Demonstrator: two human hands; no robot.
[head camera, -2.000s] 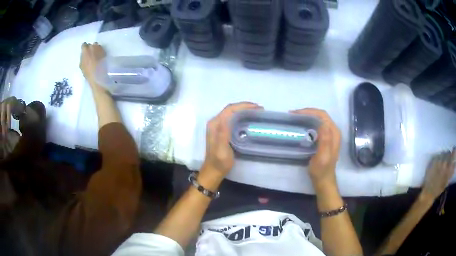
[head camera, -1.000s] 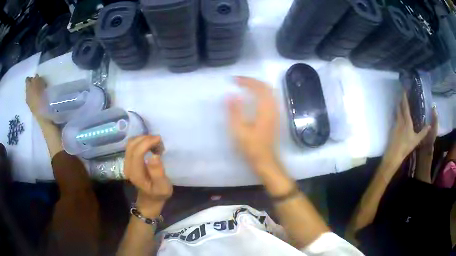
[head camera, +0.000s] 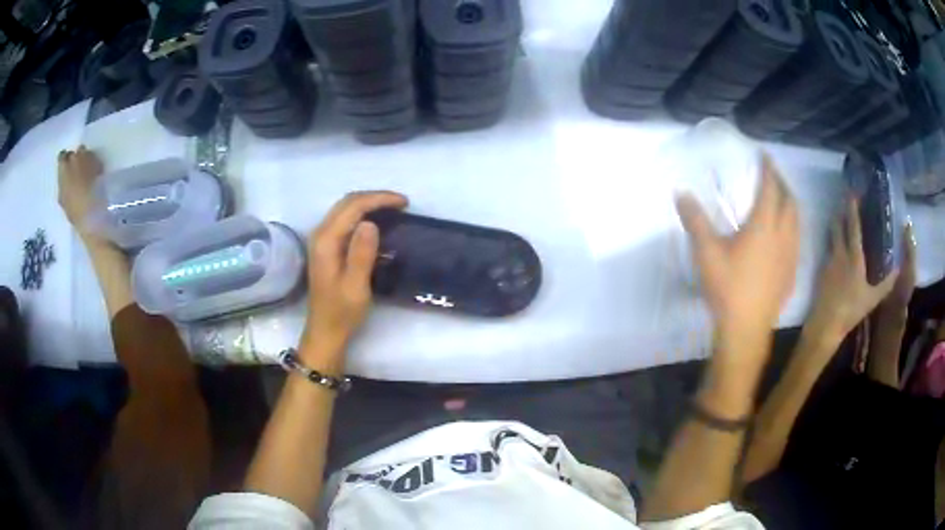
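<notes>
A glossy black oval base (head camera: 461, 265) lies flat on the white bench in front of me, its long side running left to right. My left hand (head camera: 347, 259) grips its left end, thumb on top. My right hand (head camera: 741, 243) is at the right, slightly blurred, with its fingers around a pale, see-through housing (head camera: 722, 171); much of that housing is hidden or washed out against the white sheet. A clear plastic housing with a greenish bright strip (head camera: 218, 269) lies at the left, its opening facing up.
Another clear housing (head camera: 155, 202) is under a neighbour's hand (head camera: 78, 192). Tall stacks of dark grey parts (head camera: 466, 72) stand along the back. Small dark screws (head camera: 37, 259) lie at far left. At right, another person's hands (head camera: 845, 285) hold a black base (head camera: 876, 217).
The black base has moved left and turned from upright to lengthwise, now in my left hand. My right hand has moved right to the pale housing. The clear housing at left stays put.
</notes>
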